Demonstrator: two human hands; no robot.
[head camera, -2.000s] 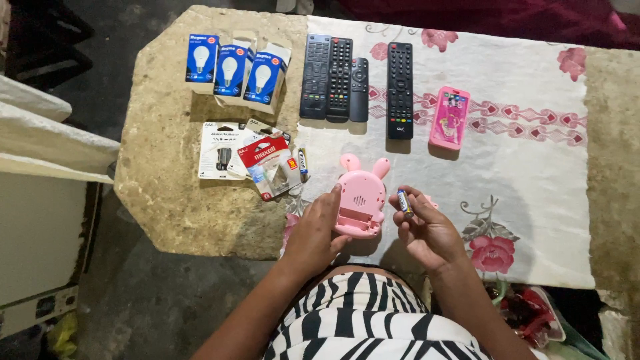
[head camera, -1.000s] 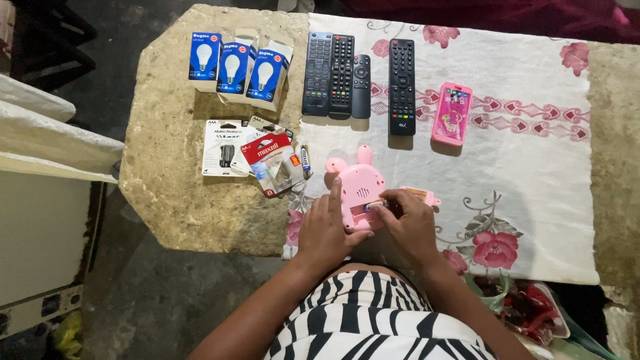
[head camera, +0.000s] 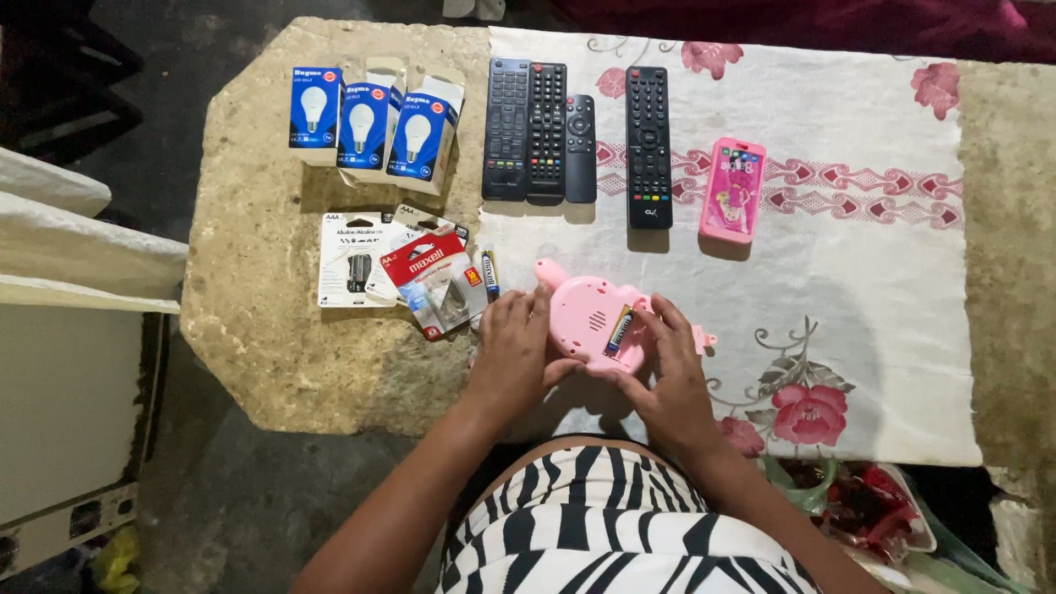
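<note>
Both hands hold a pink plastic toy (head camera: 577, 326) with round ears, its back with speaker slots turned up. My left hand (head camera: 516, 346) grips its left side, fingers at the upper edge and thumb at the lower. My right hand (head camera: 672, 371) holds the right side, its fingers by the battery compartment. One AA battery (head camera: 619, 330) lies in that compartment. Another battery (head camera: 490, 274) rests on the cloth just above my left hand. A small pink plastic piece (head camera: 704, 339), partly hidden, lies right of my right hand.
Opened battery packs (head camera: 351, 285) lie left of my left hand. Beyond stand light bulb boxes (head camera: 315, 111), several remote controls (head camera: 648, 148) and a pink toy phone (head camera: 733, 190). A floral cloth (head camera: 883, 289) covers part of the stone table (head camera: 247, 330). A container (head camera: 924, 511) sits below the table's right edge.
The battery that was in my right hand two seconds ago now lies in the toy's compartment. The toy has been turned, and my right hand has moved from the compartment to its right side.
</note>
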